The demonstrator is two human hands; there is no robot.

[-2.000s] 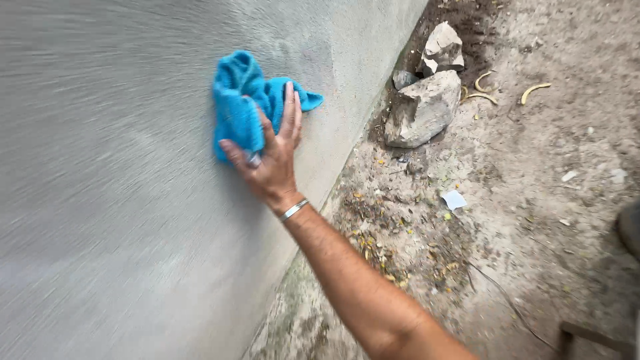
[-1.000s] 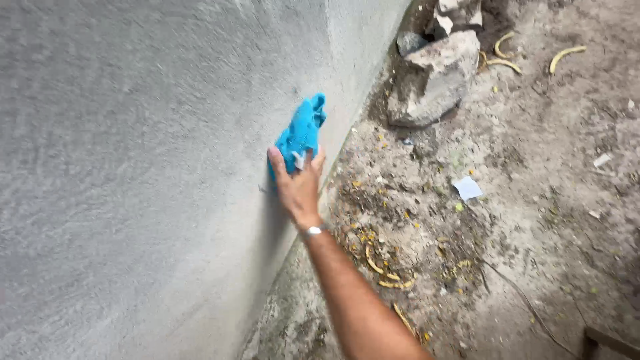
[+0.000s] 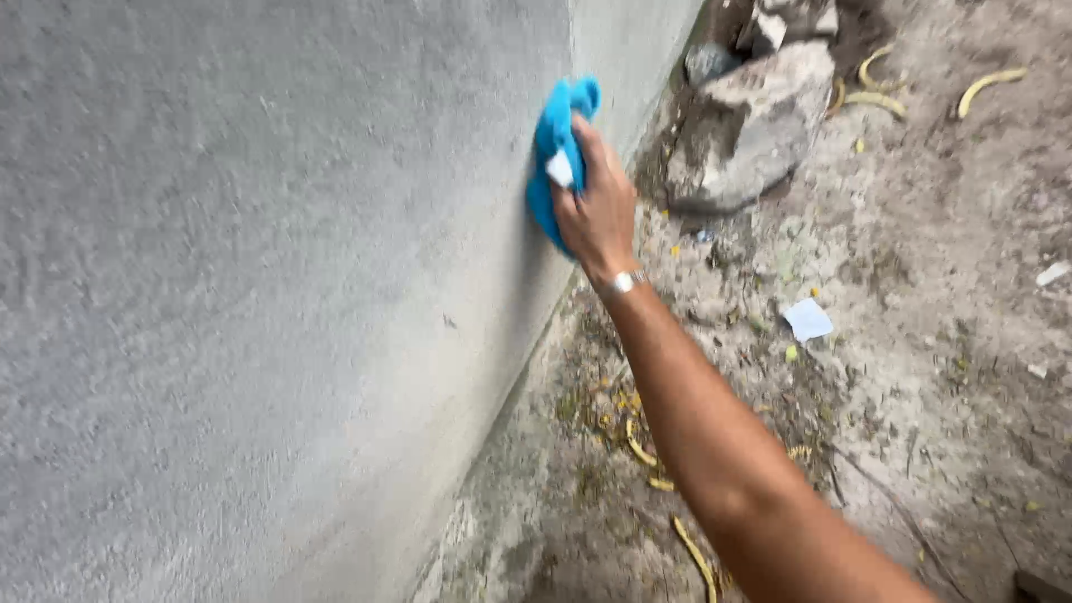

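Observation:
My right hand (image 3: pixel 600 201) grips a bunched blue cloth (image 3: pixel 548 146) and holds it against the rough grey plastered wall (image 3: pixel 276 251), near the wall's lower edge. A small white tag (image 3: pixel 559 169) sticks out of the cloth beside my fingers. Some of my fingers are hidden behind the cloth and the hand. A silver-coloured metal band (image 3: pixel 624 282) circles the wrist. The forearm reaches in from the lower right. My left hand is out of view.
A large rock (image 3: pixel 754 134) and smaller stones lie on the ground against the wall's base. Curved yellowish pods (image 3: pixel 991 85), a pale scrap (image 3: pixel 808 320), fallen leaves and a thin twig (image 3: pixel 900 511) are scattered over the dirt.
My right hand, still on the cloth, has moved over the wall's surface. The cloth was more spread out two seconds ago and is now bunched up. The view has shifted somewhat.

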